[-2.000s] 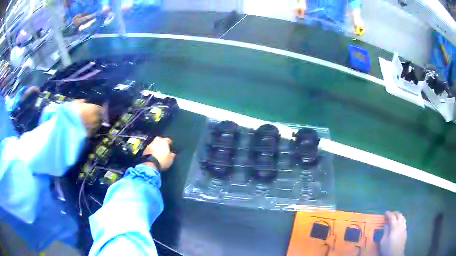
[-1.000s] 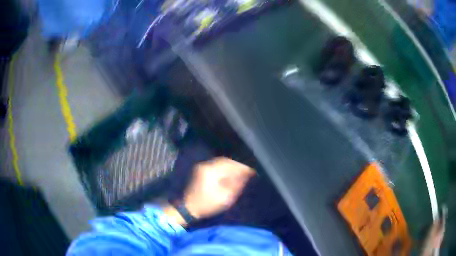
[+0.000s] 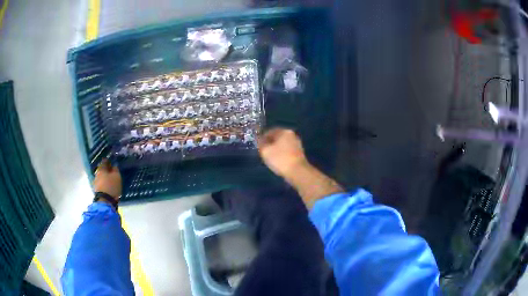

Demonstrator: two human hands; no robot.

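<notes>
A large teal-green crate (image 3: 220, 179) lies below me. Inside it is a clear blister tray with rows of small silvery metallic parts (image 3: 185, 110), some with orange-yellow wires. My left hand (image 3: 108, 178), with a black band on the wrist, is at the tray's near left corner, its fingertips partly hidden. My right hand (image 3: 282, 151) is at the tray's near right corner, fingers curled on its edge. Two crumpled clear plastic pieces lie behind and right of the tray, one whitish (image 3: 207, 44) and one greyish (image 3: 285, 74).
A pale teal stool or frame (image 3: 200, 254) stands below the crate's near edge. Another green crate (image 3: 23, 185) is at the far left on the grey, yellow-lined floor. A red object (image 3: 472, 24) is at the upper right, with metal bars and cables at the right.
The view has turned from the bench, orange fixture and black parts down to the floor crate. Both hands are now at the tray of metallic parts.
</notes>
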